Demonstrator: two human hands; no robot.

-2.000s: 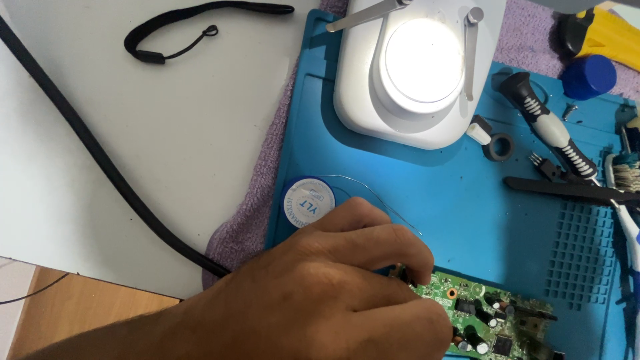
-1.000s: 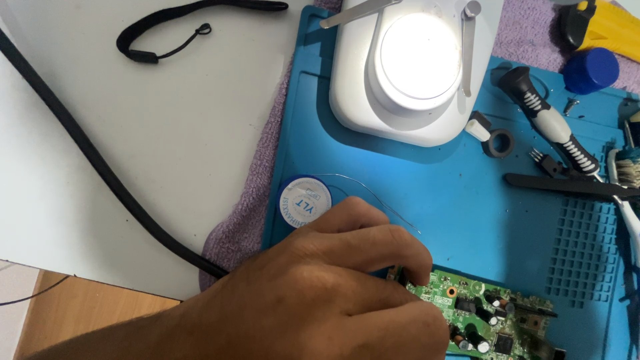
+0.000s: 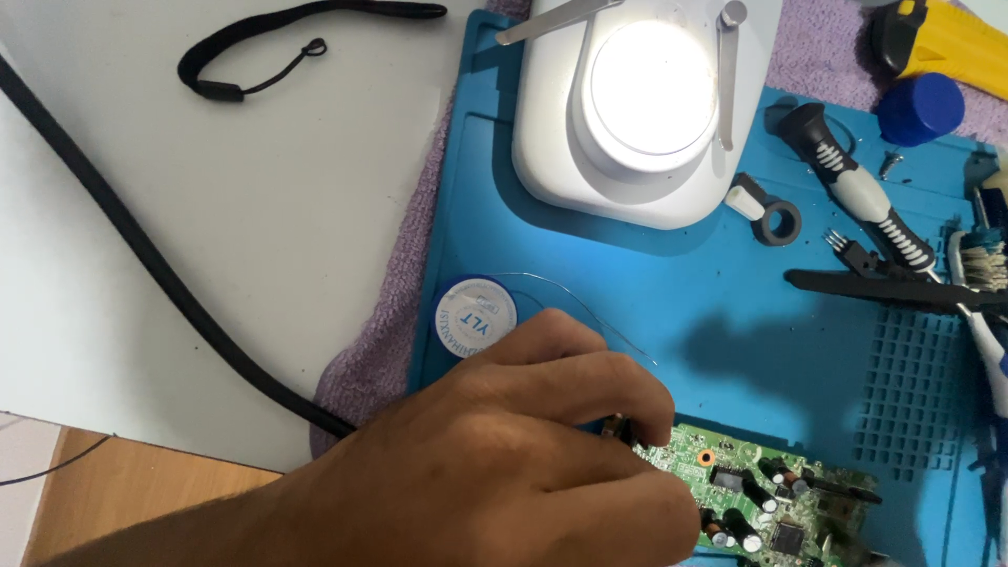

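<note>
My left hand (image 3: 504, 465) reaches in from the lower left, its curled fingers over the left end of a green circuit board (image 3: 685, 465). The fingertips are partly hidden, and whether they grip the board or only rest on it does not show. Capacitors and chips stand on the board, at the lower edge of the blue silicone mat (image 3: 583, 276). Beside my knuckles lies a round spool of thin solder wire (image 3: 475, 316), its loose end curving right over the mat. My right hand is out of view, though a dark blurred shape covers the board's lower right.
A lit white lamp (image 3: 654, 87) stands on the mat. To the right lie a precision screwdriver (image 3: 862, 189), black tweezers (image 3: 882, 285), a black ring (image 3: 780, 222), a brush (image 3: 983, 264), a blue cap (image 3: 921, 110) and a yellow tool (image 3: 953, 43). A black cable (image 3: 157, 260) crosses the white table.
</note>
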